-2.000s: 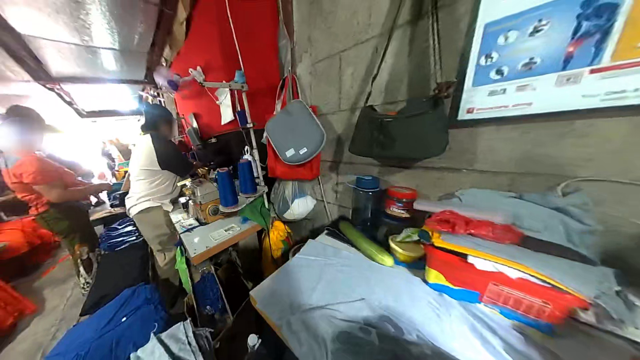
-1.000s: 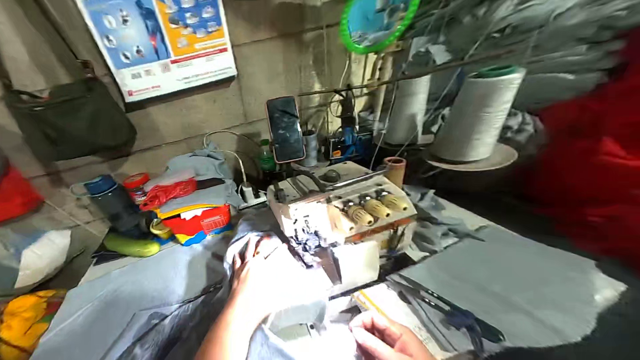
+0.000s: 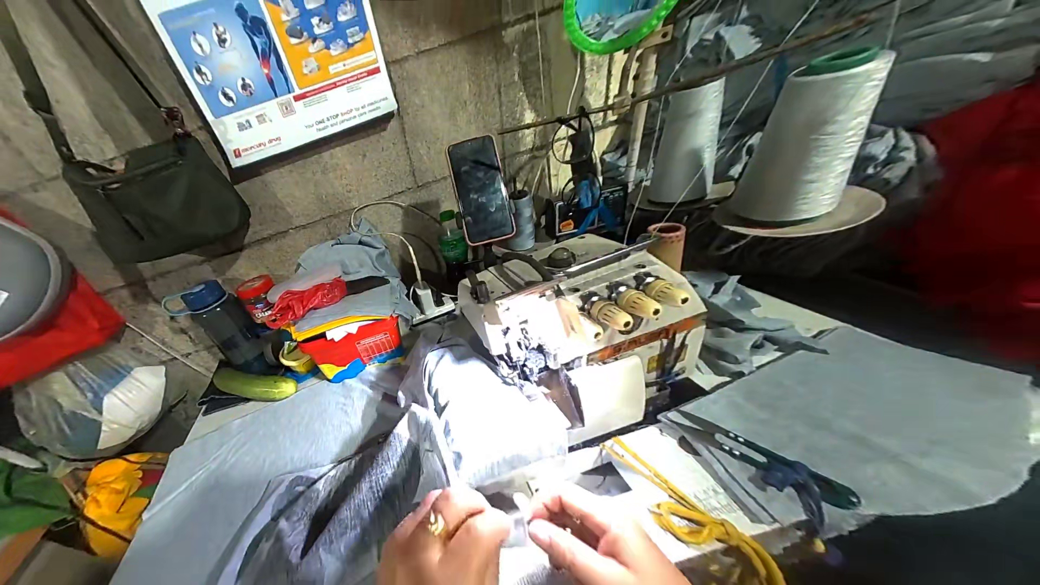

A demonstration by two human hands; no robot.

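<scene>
Both hands are near the bottom centre, in front of an overlock sewing machine (image 3: 585, 317) whose lamp glares on the work. My left hand (image 3: 447, 536), with a ring on one finger, is closed on the edge of grey fabric (image 3: 366, 487). My right hand (image 3: 601, 536) pinches a small pale piece close to the left fingertips; glare hides what exactly it is. The grey fabric runs from the hands up to the left side of the machine's needle area. Yellow cord (image 3: 707, 528) lies just right of my right hand.
Dark-handled scissors (image 3: 780, 467) lie by a flat grey cloth piece (image 3: 877, 422) at right. Thread cones (image 3: 812, 138) stand behind. A phone (image 3: 481, 191) is upright behind the machine. At left are a water bottle (image 3: 227, 325), a cucumber (image 3: 254, 385) and a red container (image 3: 353, 345).
The view has swung right from the room to the machine. Since one second ago my left hand has come down from beside the machine toward my right hand.
</scene>
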